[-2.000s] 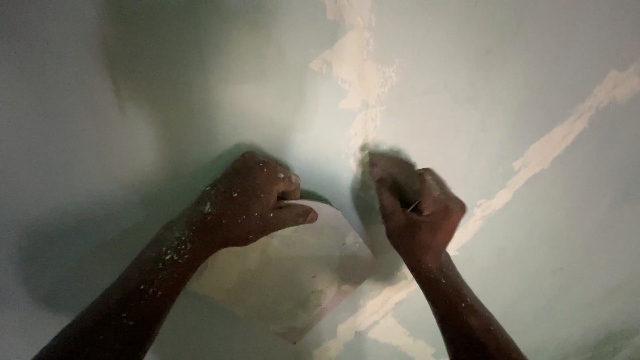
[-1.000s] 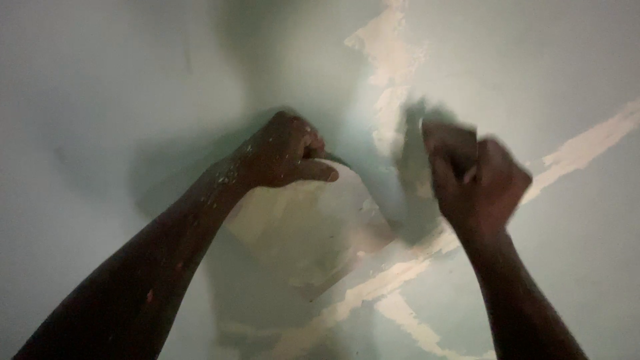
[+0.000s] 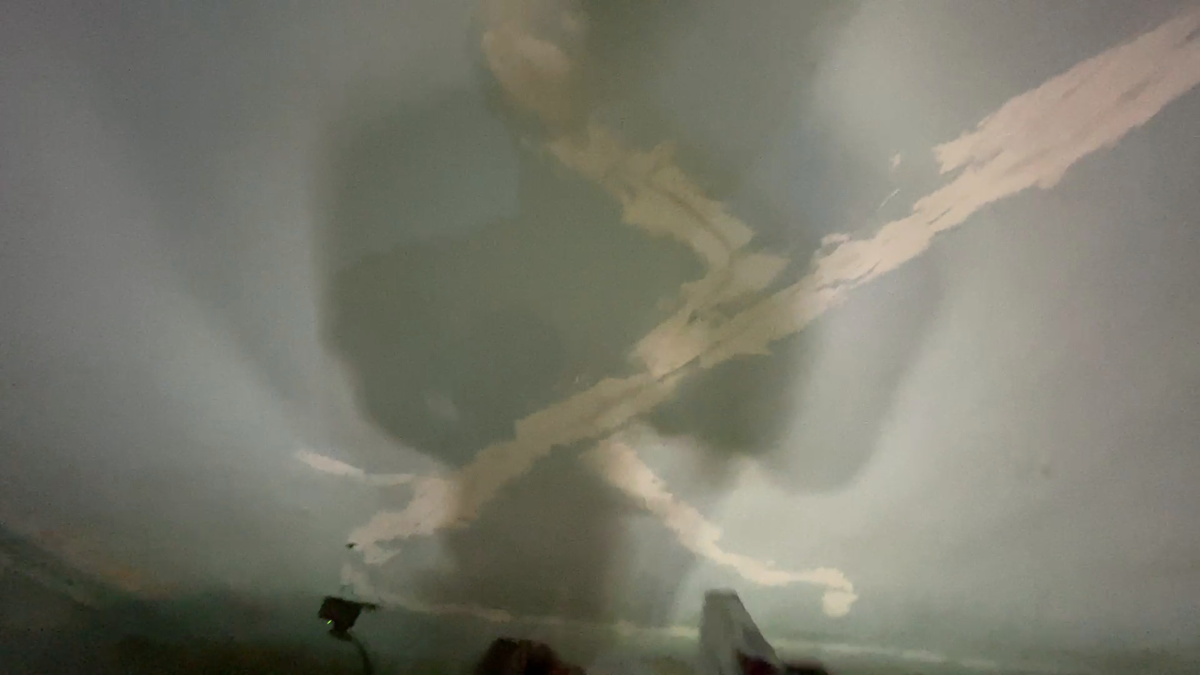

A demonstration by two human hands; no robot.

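A pale green plastered surface (image 3: 234, 281) with rough cream filler bands (image 3: 600, 408) crossing it fills most of the head view. At the bottom edge, left of the middle, shows a dark rounded part of my left hand (image 3: 517, 658), mostly cut off; its fingers and anything in it are hidden. Farther right, a flat greyish piece (image 3: 729, 630) stands up from the bottom edge, with the fingers of my right hand (image 3: 773, 664) at its lower part. Most of that hand is out of view too.
A small dark fixture (image 3: 340, 614) on a thin curved stem stands at the lower left. Broad soft shadows lie across the middle of the surface. A pale line runs along the surface near the bottom.
Both hands have dropped from mid-view to the bottom edge. The pale sheet under my left hand is no longer seen there. The view has shifted, showing more of the crossing filler bands.
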